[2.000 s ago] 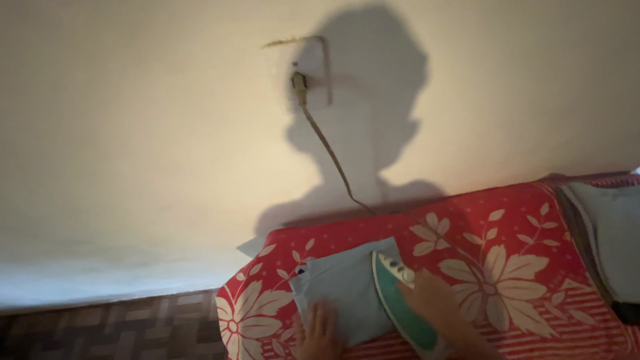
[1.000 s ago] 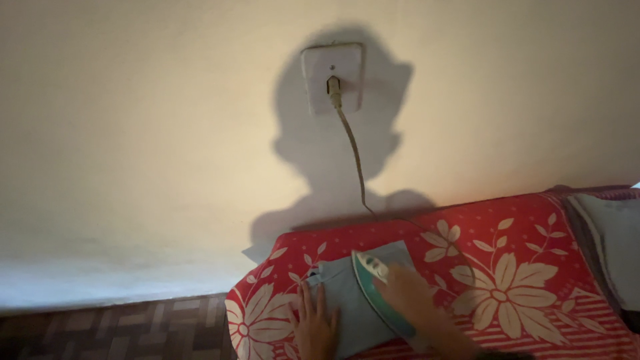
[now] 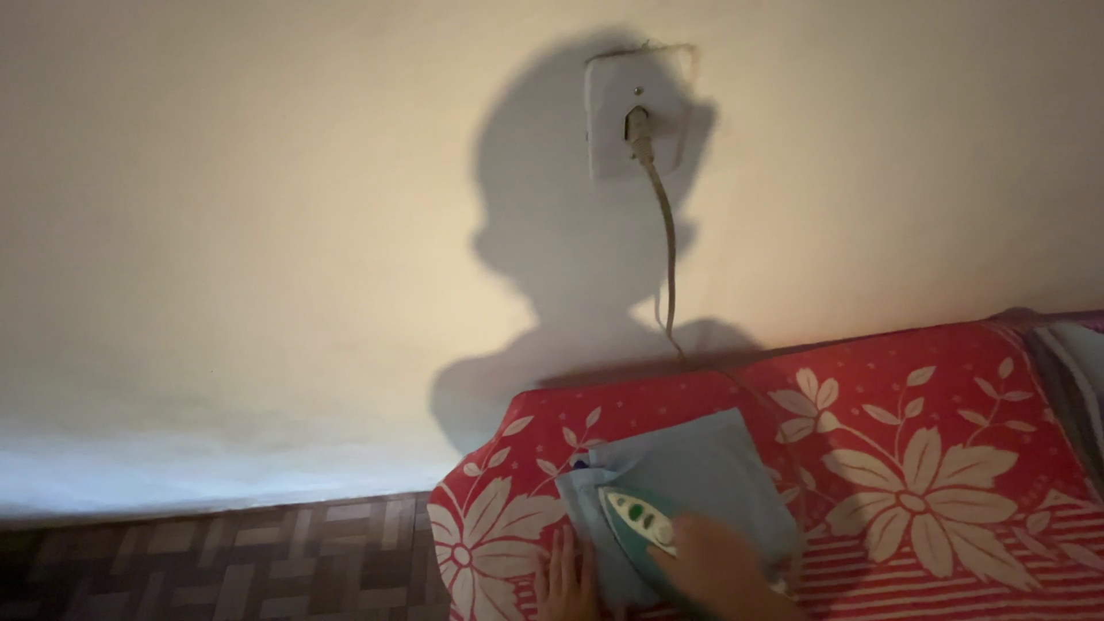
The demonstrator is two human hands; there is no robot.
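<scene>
A folded light-blue cloth (image 3: 716, 466) lies on a red cloth with cream flowers and stripes (image 3: 871, 414). My right hand (image 3: 720, 565) is closed around the handle of a green and white electric iron (image 3: 638, 526), whose tip points up and left on the blue cloth's left part. Flat at the blue cloth's lower left edge rests my left hand (image 3: 565, 582), fingers extended and slightly apart, with nothing gripped. The handle is mostly hidden by my right hand, and the lower frame edge cuts off both hands.
A plug (image 3: 639, 136) with a cord (image 3: 669, 250) sits in a white wall socket (image 3: 608, 112); the cord runs down behind the red cloth's back edge. Grey and pale fabric (image 3: 1065, 371) lies at the far right. Patterned floor (image 3: 259, 561) shows at lower left.
The iron in my right hand has moved from the blue cloth's right part to its left part. My left hand remains by the cloth's left side.
</scene>
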